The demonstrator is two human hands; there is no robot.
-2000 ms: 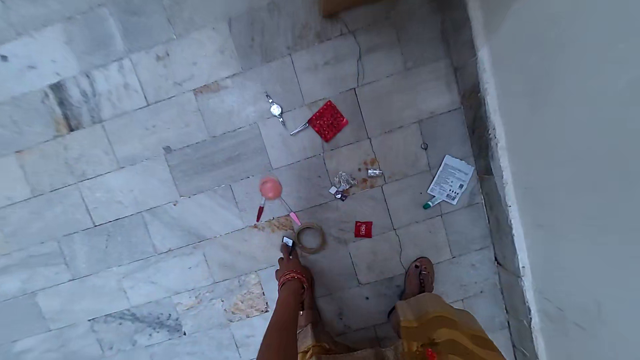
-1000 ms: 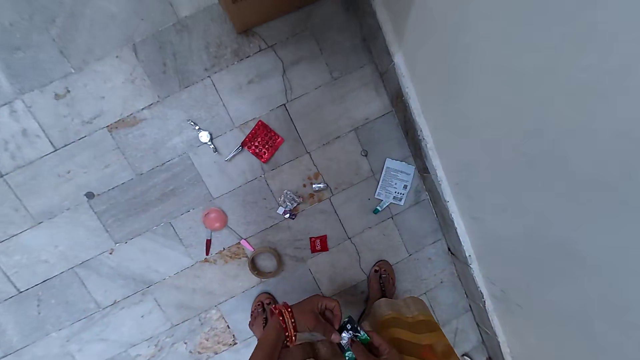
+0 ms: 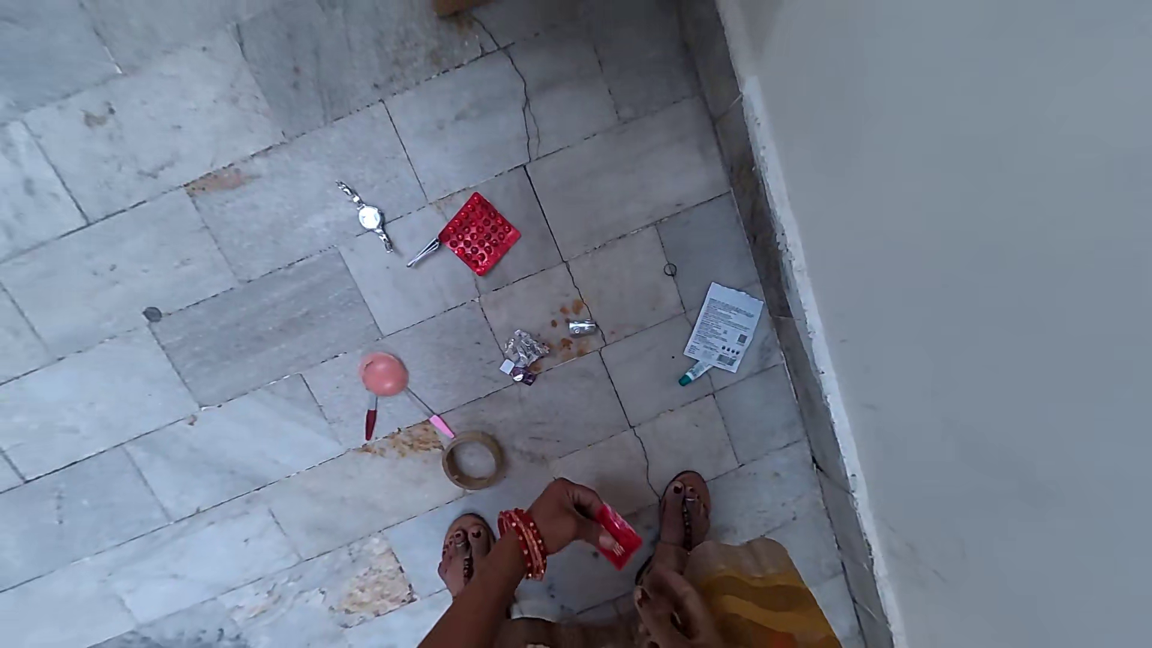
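My left hand [image 3: 562,517], with red bangles at the wrist, grips a small red packet [image 3: 617,535] between thumb and fingers. Lower right of it is my right hand [image 3: 670,607], its fingers apart and nothing visible in them; its palm is partly hidden. A brown tape roll [image 3: 473,460] lies on the floor up and left of my left hand. Beyond the roll are a pink round object [image 3: 384,373], a dark red-handled tool [image 3: 371,419] and a pink-handled one [image 3: 441,425]. Crumpled silvery wrappers [image 3: 524,351] lie near a small silver piece [image 3: 582,328].
Farther off on the marble floor are a wristwatch [image 3: 370,217], a red bindi-like dotted sheet [image 3: 481,234] and a silver clip [image 3: 423,253]. A printed white card [image 3: 724,326] with a green-capped tube [image 3: 695,373] lies near the right wall [image 3: 972,315]. My sandalled feet flank my left hand.
The red packet, on the floor in both earlier frames, is now in my left hand. The shiny green and dark item between my hands one second ago is no longer visible.
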